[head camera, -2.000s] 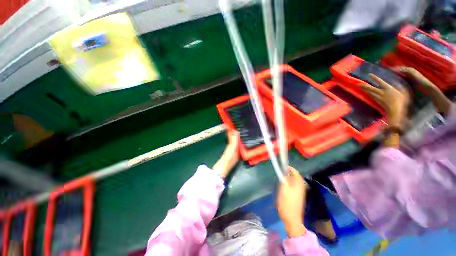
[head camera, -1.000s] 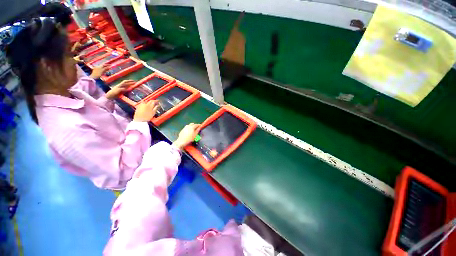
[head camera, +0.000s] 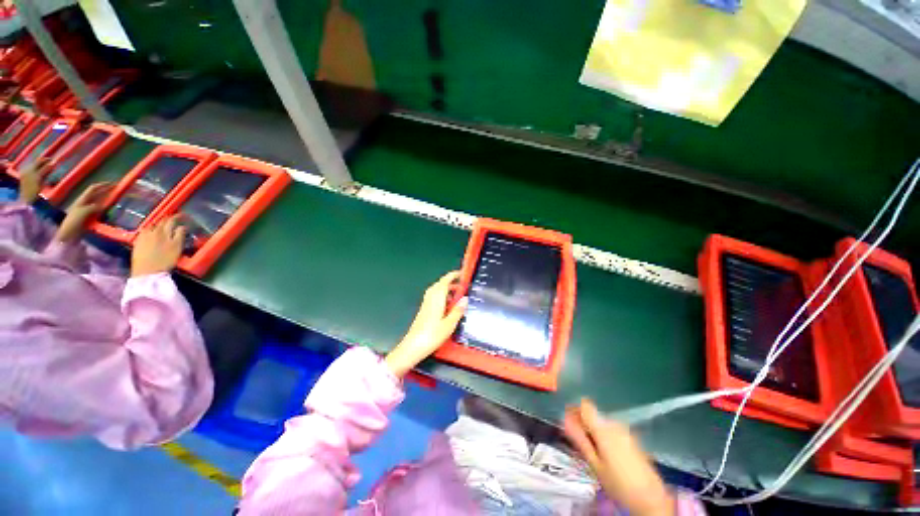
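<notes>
A tablet with a lit text list lies in an orange foam tray on the green bench in front of me. My left hand holds the tray's left edge, thumb over the frame beside the screen. My right hand is at the bottom right, near the bench's front edge, apart from the tray, slightly blurred. Its fingers pinch a white cable that runs off to the right. The plug end is not clearly visible.
Right: a tablet in a tray and stacked orange trays, with white cables hanging in front. Left: a neighbour's hands on trayed tablets. A post stands behind the bench; a yellow sheet hangs above.
The view has swung right. My left hand has left the tablet near the neighbour and is now on a tray in front of me. My right hand has come into view with a cable.
</notes>
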